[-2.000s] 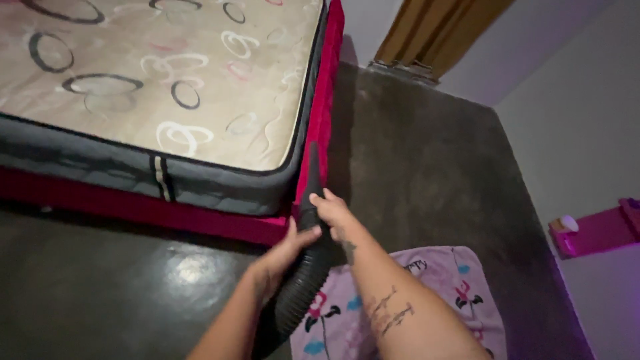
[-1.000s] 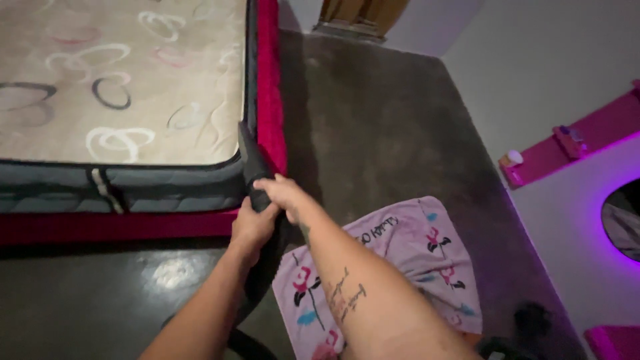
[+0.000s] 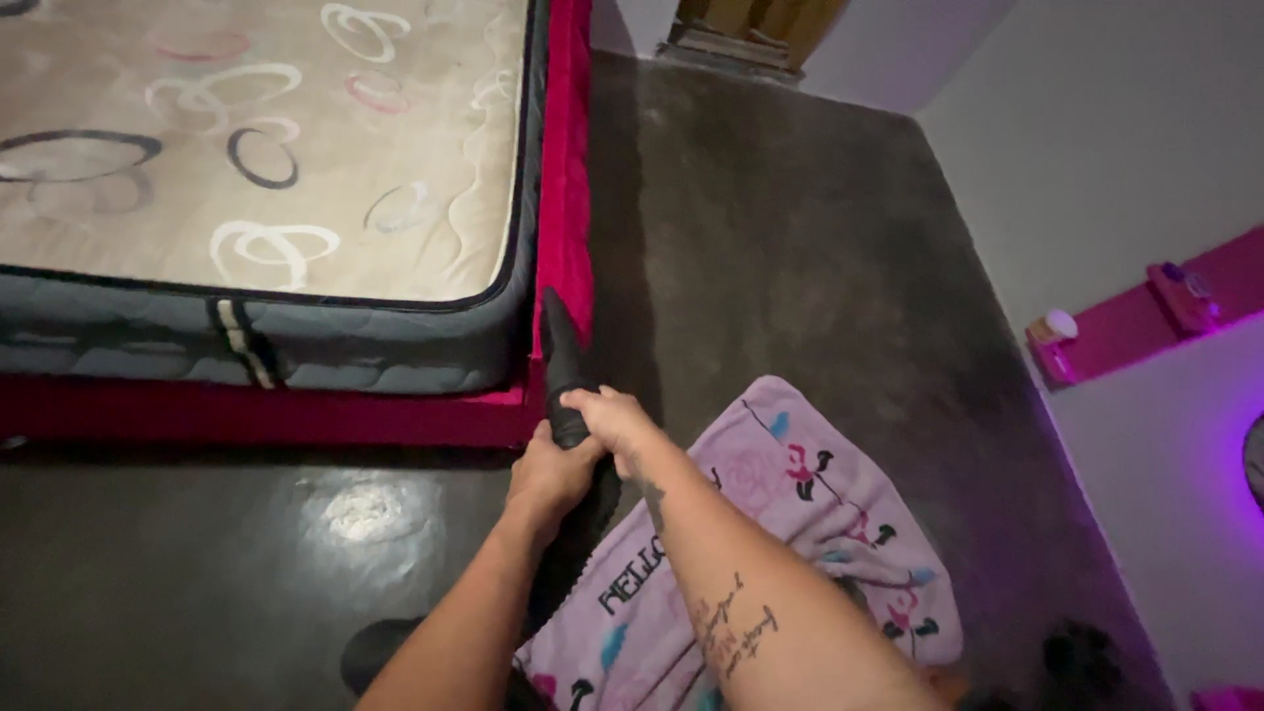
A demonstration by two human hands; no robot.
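Note:
Both hands grip a black hose with a tapered crevice nozzle [image 3: 563, 341], its tip at the corner of the magenta bed base [image 3: 566, 178]. My left hand [image 3: 553, 469] is closed around the tube's lower part. Just above and to the right, my right hand [image 3: 614, 423] holds the tube near the nozzle's wide end. The bare mattress [image 3: 395, 336], beige on top with ring patterns and grey quilted sides, lies on the base beside the nozzle. Below the hands the ribbed hose runs down, partly hidden by the forearms.
A pink printed blanket [image 3: 750, 464] lies below and right of the hands, partly behind my right forearm. The dark smooth floor [image 3: 790, 247] runs along the bed. Magenta shelves [image 3: 1116, 341] with small items hang on the right wall. A dark fuzzy thing [image 3: 1081, 657] is at lower right.
Both hands and the nozzle have moved from beside the mattress corner's edge down to the outer corner of the bed base. The blanket's visible shape has changed.

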